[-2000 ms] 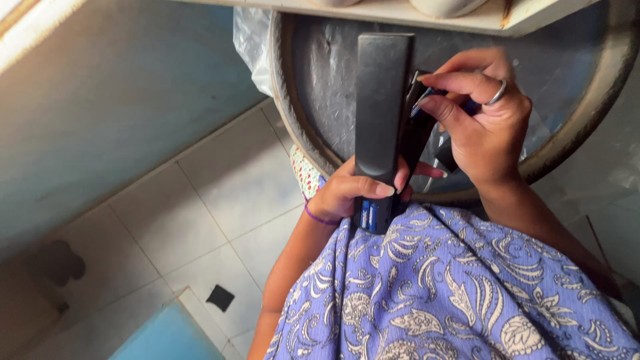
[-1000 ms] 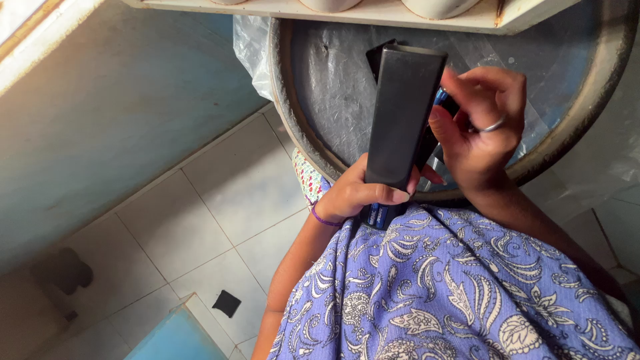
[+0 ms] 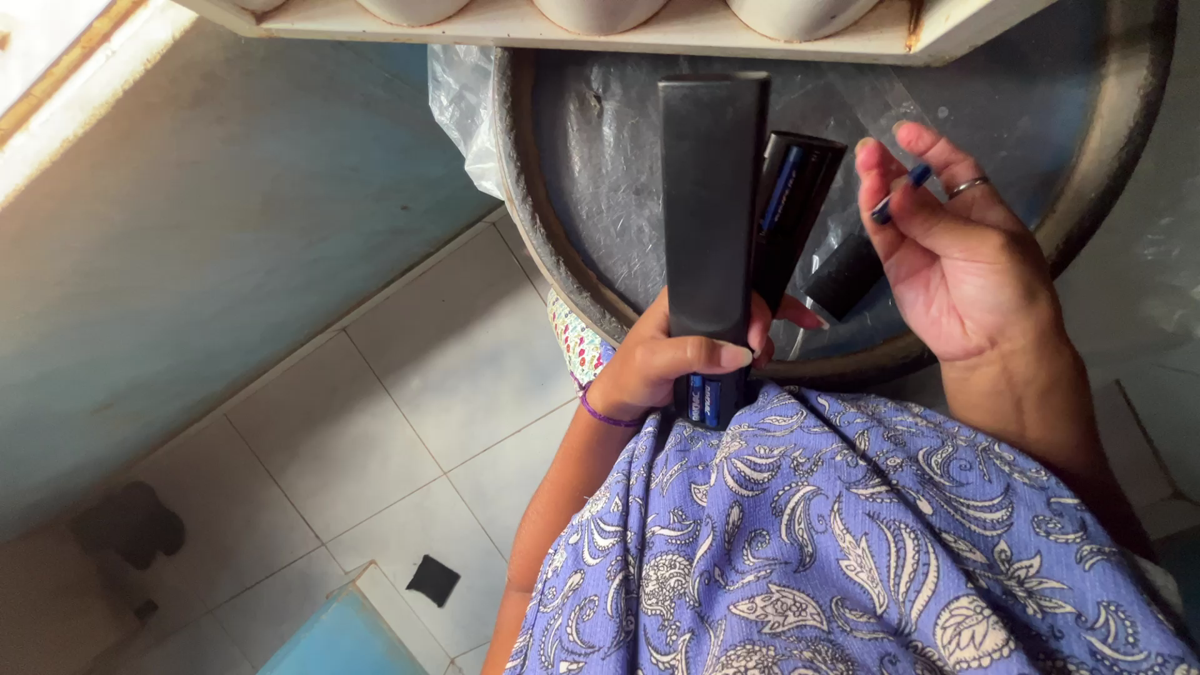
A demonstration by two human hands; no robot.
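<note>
My left hand holds two black remote controls side by side. The nearer remote control stands with its plain face up, and blue batteries show in its lower end, below my thumb. Just right of it, the second remote control leans to the right, with a blue battery in its open upper end. My right hand is to the right, palm up, and pinches a small blue cylinder, apparently a battery, partly hidden by the fingers. A black rectangular piece lies behind that hand.
Beneath the hands is a round, dark surface with a raised rim, with clear plastic at its left. A white shelf with round white containers juts in above. Patterned cloth covers my lap. Floor tiles and a blue block are lower left.
My right hand has drawn away to the right from the second remote control with the small blue cylinder in its fingers. My left hand still holds both remote controls, turned a little differently.
</note>
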